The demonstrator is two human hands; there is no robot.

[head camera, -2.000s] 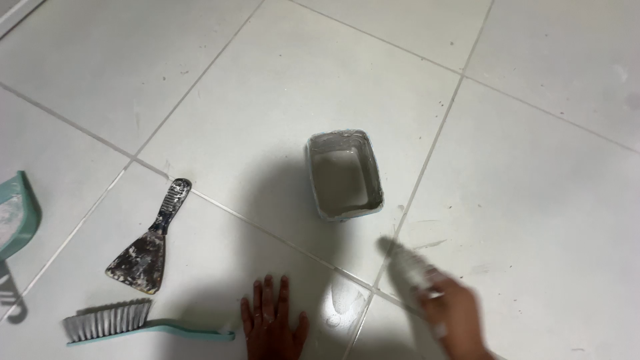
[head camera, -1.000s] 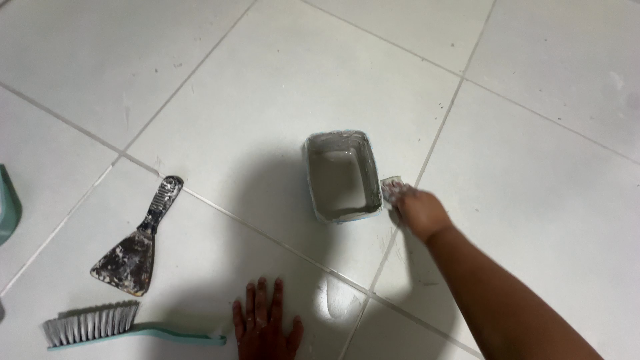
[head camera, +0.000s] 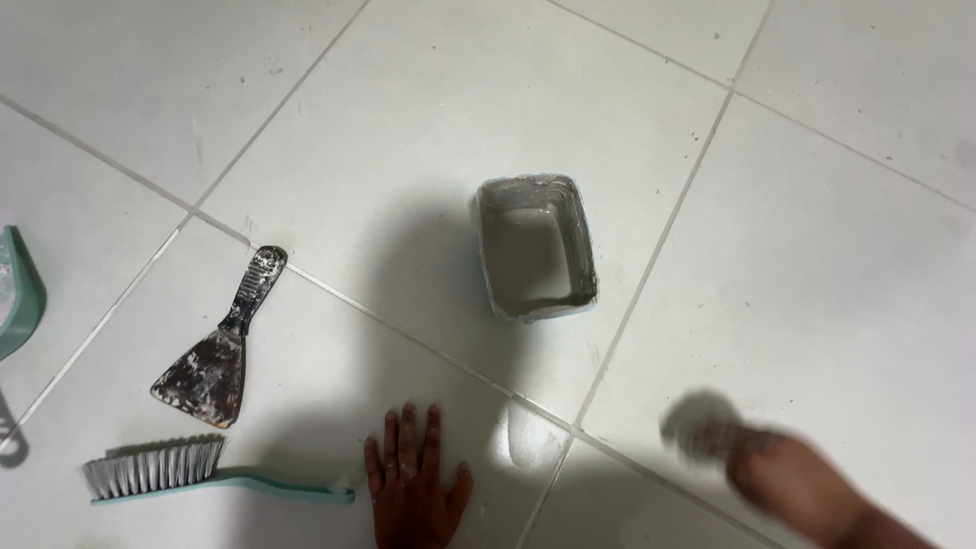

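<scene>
My left hand (head camera: 415, 488) lies palm down on the tiled floor at the bottom centre, fingers spread, holding nothing. At the lower right my right hand (head camera: 785, 473) is blurred by motion, and whatever is at its fingertips cannot be made out. A rectangular tub (head camera: 591, 252) with smeared walls and grey paste inside stands right of centre, above both hands. To the left lies a stained putty knife (head camera: 206, 374) with a black handle. Below it rests a hand brush (head camera: 160, 467) with grey bristles and a teal handle, whose end points toward my left hand.
A teal dustpan (head camera: 27, 297) is partly in view at the left edge. Grout lines cross the pale floor tiles (head camera: 839, 267), and small specks are scattered over them. A wet, shiny patch (head camera: 526, 438) shows just right of my left hand.
My right hand has moved from beside the tub, where it held a small smeared piece one second ago, down to the lower right. My left hand stays flat on the floor.
</scene>
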